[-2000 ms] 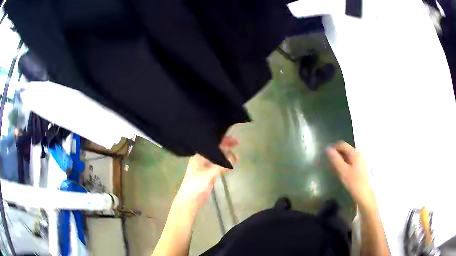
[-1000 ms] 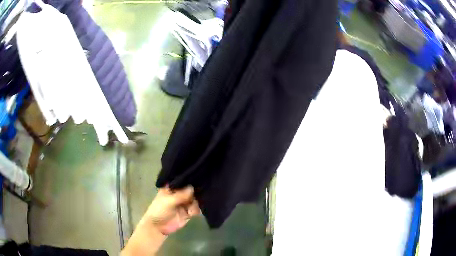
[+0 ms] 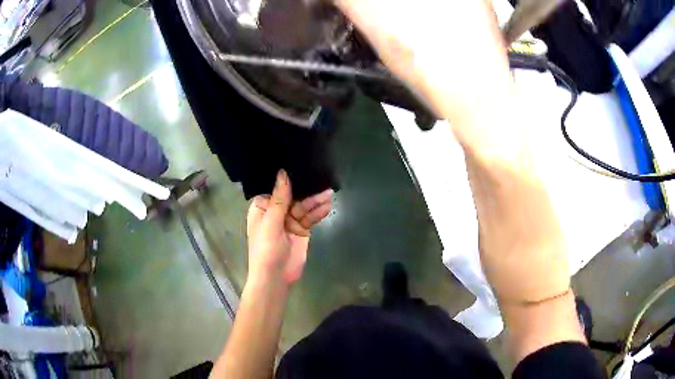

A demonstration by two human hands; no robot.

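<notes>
The black garment (image 3: 274,152) hangs down at the upper middle. My left hand (image 3: 285,222) pinches its lower edge between thumb and fingers. The steam iron (image 3: 296,52), dark with a clear, pointed rim, is at the top of the view, over or against the garment. My right forearm (image 3: 511,192) reaches up from the lower right to the iron. My right hand is cut off by the top edge, so its grip is hidden.
The white padded table (image 3: 592,170) is at the right, with a black cable (image 3: 568,126) over it. Purple quilted (image 3: 96,129) and white pieces (image 3: 66,174) hang at the left. Green floor (image 3: 363,244) lies below. A black pile (image 3: 577,44) is at the upper right.
The iron and my right arm have come into view at the top. The garment now hangs further left and partly behind the iron. My left hand still holds its lower edge.
</notes>
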